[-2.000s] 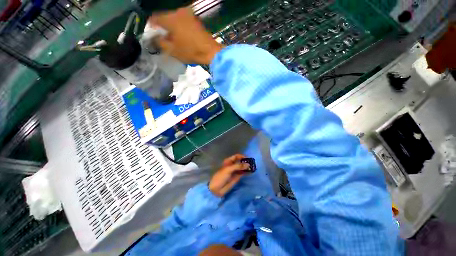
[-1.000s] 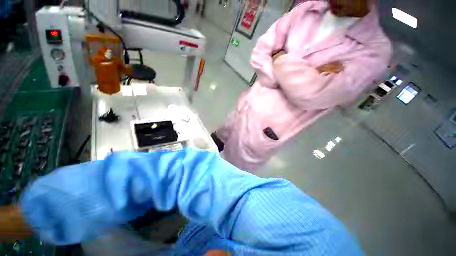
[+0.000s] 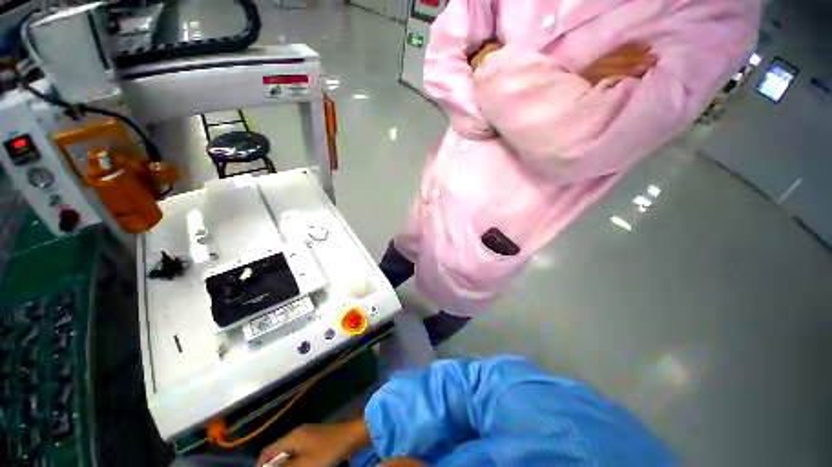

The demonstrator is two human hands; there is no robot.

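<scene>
My right hand (image 3: 315, 444) is low at the bottom edge, in front of the white machine bed, with the blue sleeve on its right. Its fingers are closed on a small white wipe (image 3: 276, 459), partly cut off by the edge. My left hand is not in view, nor is the small black housing. The black rectangular fixture (image 3: 253, 290) lies on a white plate on the machine bed (image 3: 192, 365).
An orange dispensing head (image 3: 123, 193) hangs over the bed's rear left. A black clump (image 3: 168, 265) lies left of the fixture. An emergency stop (image 3: 354, 320) is at the front edge. Left is a blister tray (image 3: 41, 365). A pink-smocked person (image 3: 538, 137) stands behind the bed.
The view has swung right, from the bench to the machine and the person. My right hand has come from above the blue controller down to the bed's front. My left hand has left view.
</scene>
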